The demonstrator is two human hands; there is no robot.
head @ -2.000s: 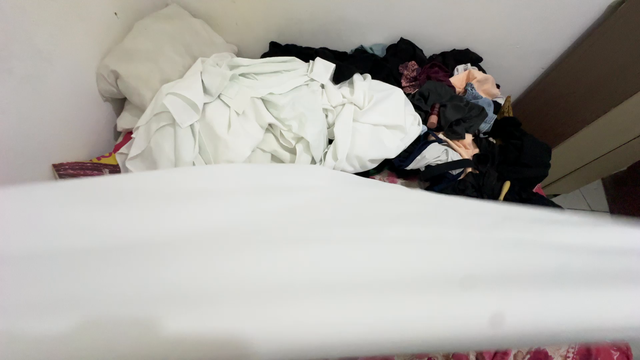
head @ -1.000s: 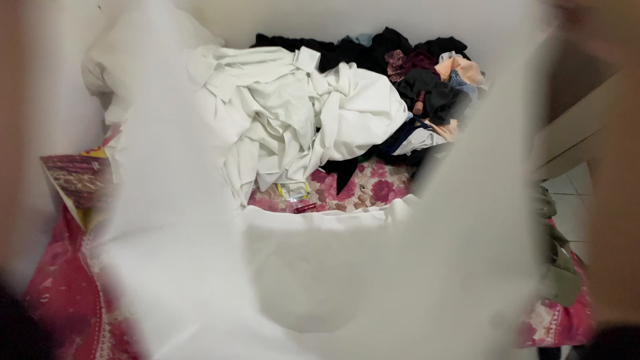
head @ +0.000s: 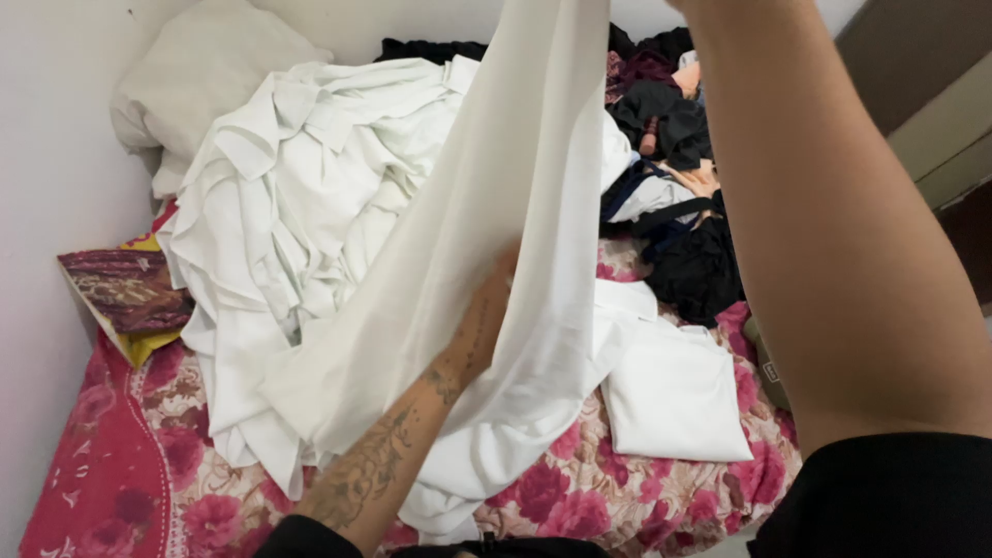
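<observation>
A white cloth (head: 496, 170) hangs from the top edge of the view down to the bed. My right arm reaches up at the right, and only the edge of my right hand (head: 686, 4) shows at the top, beside the cloth's upper end; its fingers are out of view. My left hand (head: 496, 283) is against the middle of the cloth, partly behind a fold, so its fingers are hidden. Left of the hanging cloth lies a heap of white garments (head: 310, 170). A folded white cloth (head: 674, 395) lies flat on the bed to the right.
A floral bedspread (head: 558, 496) covers the bed. A pillow (head: 209, 77) leans in the back left corner, with a printed packet (head: 139, 291) below it by the wall. Dark and coloured clothes (head: 666, 132) are piled at the back right, beside brown furniture (head: 914, 93).
The white cloth, spread wide across the view before, now hangs in a narrow, gathered length. My right arm is raised, and my left forearm now reaches in from below.
</observation>
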